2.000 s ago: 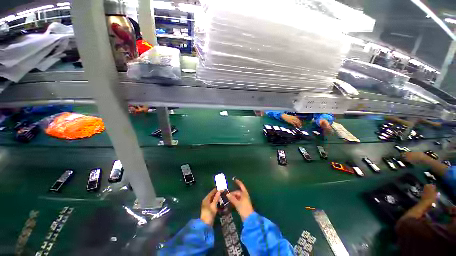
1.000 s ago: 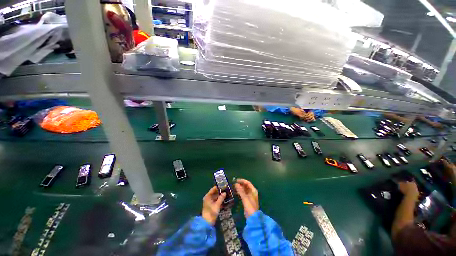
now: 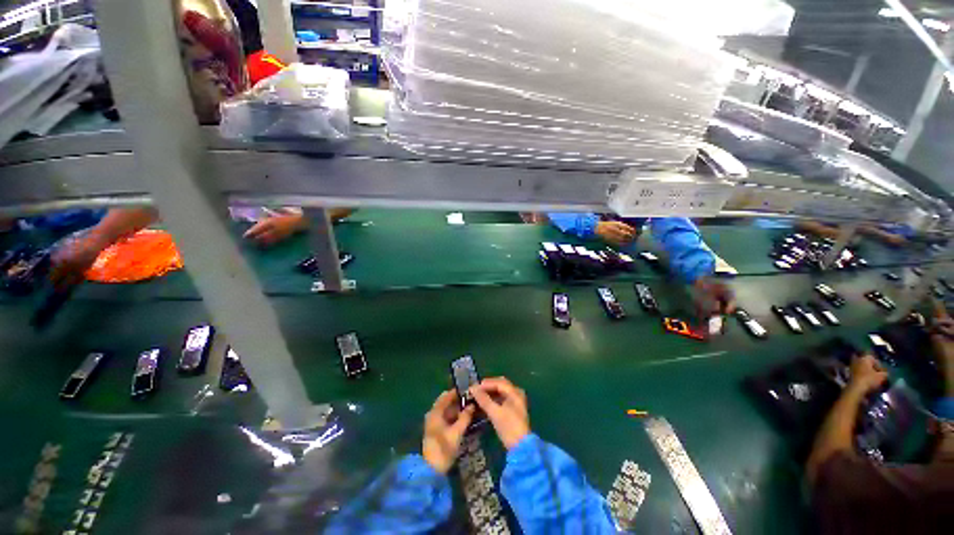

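Note:
A black keypad phone (image 3: 463, 370) stands tilted up between my hands, its upper part showing. My left hand (image 3: 445, 431) grips its lower left side. My right hand (image 3: 504, 409) has its thumb and fingertips against the phone's lower front; whether a small part is under them cannot be seen. A patterned part strip (image 3: 481, 491) lies on the green surface just below my hands, between my blue sleeves.
A grey post (image 3: 225, 251) stands left of my hands, with shiny film at its foot. Phones lie on the belt at left and right. Part strips (image 3: 685, 475) lie on both sides. A black tray (image 3: 800, 392) and a neighbour's arms are at right. A grey shelf (image 3: 418, 178) crosses above.
My right fingertips, held apart from the phone a second ago, are now on its front. The belt phones have shifted left in view. Across the belt, a blue-sleeved arm now reaches to the orange phone.

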